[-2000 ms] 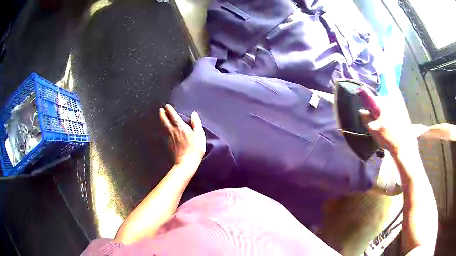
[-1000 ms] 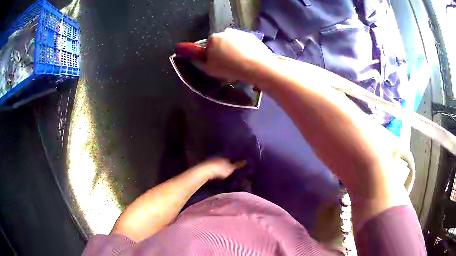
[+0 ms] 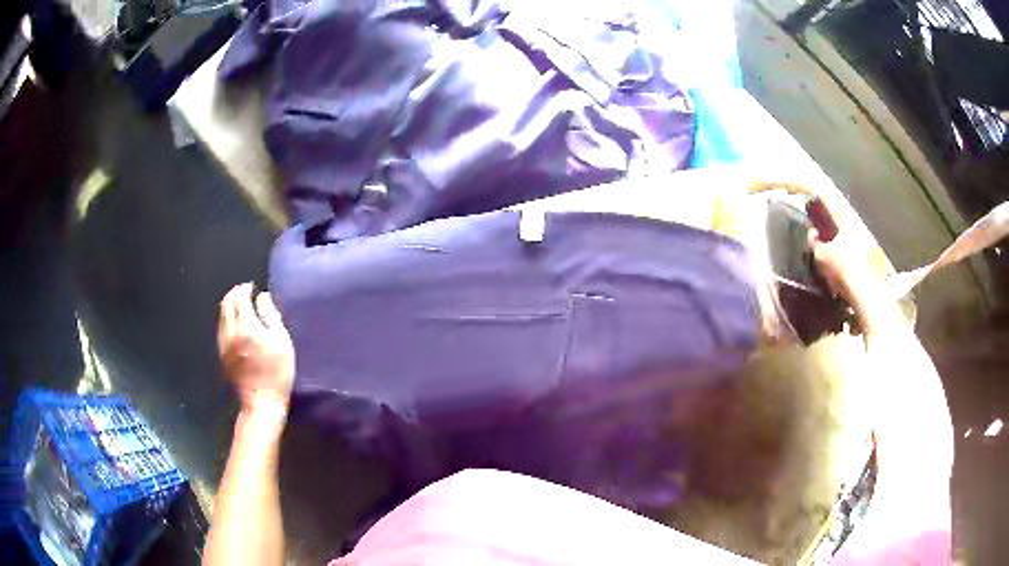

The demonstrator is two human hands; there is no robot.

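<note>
The purple-blue garment [image 3: 487, 321] lies spread on the pad in front of me, with a pocket line and seams showing. A small pale tag [image 3: 532, 226] sits at its far edge. My left hand [image 3: 258, 341] is at the garment's left edge, thumb side against the cloth; whether the fingers grip it is hard to tell. My right hand [image 3: 843, 263] is at the far right, closed on the handle of the steam iron [image 3: 792, 249], which is beyond the garment's right end and partly washed out by glare.
A heap of the same shiny purple cloth [image 3: 443, 100] lies beyond the garment. A light-blue sheet [image 3: 717, 122] is behind it. A blue plastic crate [image 3: 105, 453] stands at lower left. A pale hose [image 3: 960, 241] runs off to the right.
The iron and my right hand have moved from the garment's left end to the far right. My left hand has moved out to the garment's left edge. The view has turned.
</note>
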